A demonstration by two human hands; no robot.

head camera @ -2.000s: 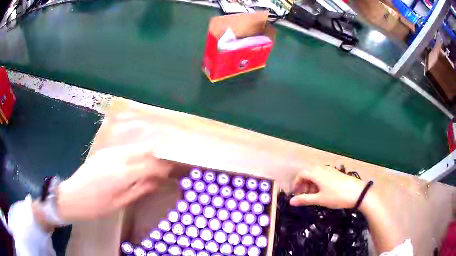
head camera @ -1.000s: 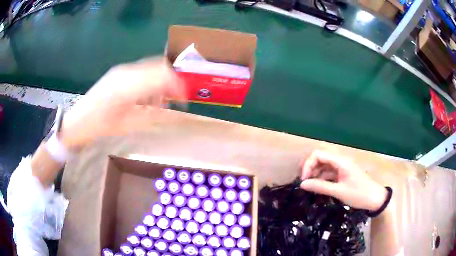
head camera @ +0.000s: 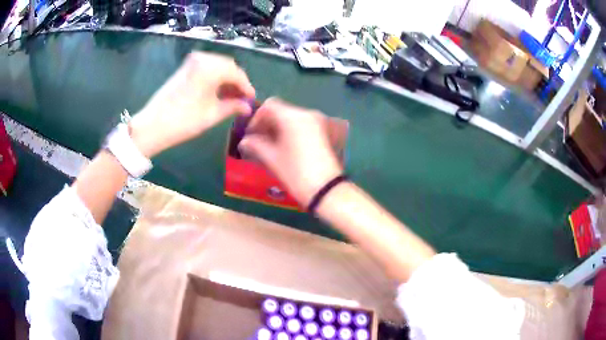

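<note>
An open red retail box with a yellow lower edge stands on the green belt in front of me. My left hand is above its left end, fingertips closed on a purple battery. My right hand is over the box beside it, fingers bent and blurred; whether it holds anything is unclear. My hands hide most of the box's inside. The carton of upright purple cells is at the bottom edge, cut off.
Other red boxes show at the far left and the right. Brown paper covers the near bench. Circuit boards and black devices lie along the far side. A metal post rises at the right.
Both hands have come together over the red box; the right has left the black cable heap. The view has shifted, so the carton sits lower and the far bench shows more.
</note>
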